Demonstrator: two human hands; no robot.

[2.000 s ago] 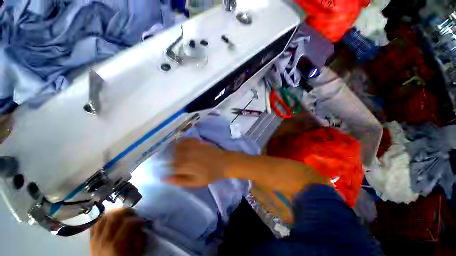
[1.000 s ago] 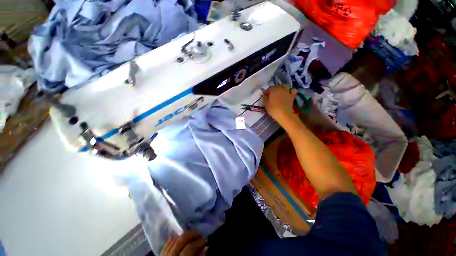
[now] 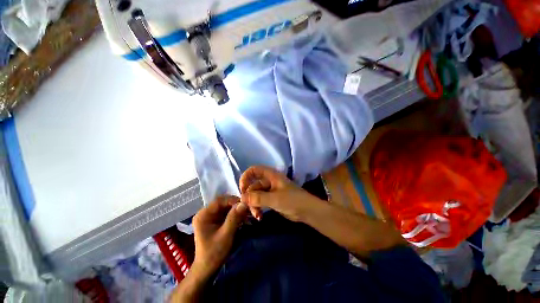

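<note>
The light blue garment fabric [image 3: 320, 112] lies in folds under the white sewing machine head [image 3: 248, 29] and over the table's front edge. A small white label [image 3: 352, 84] shows on it. My left hand [image 3: 218, 228] and my right hand [image 3: 269, 192] meet at the table's front edge. Their fingertips pinch together at the fabric's near edge; any small thing between them is too small to tell. The presser foot and needle are lost in the bright light under the head.
Dark snips [image 3: 379, 66] lie on the table right of the fabric. Red and green scissors [image 3: 437, 74] are at the table's right end. A red plastic bag [image 3: 438, 183] stands at the right. A ruler-marked edge [image 3: 136, 216] runs along the table front. A red basket [image 3: 172, 254] is below.
My right hand has come back from the scissors to the fabric's near edge and met my left hand. The view has shifted, so the machine head now stands higher and further right.
</note>
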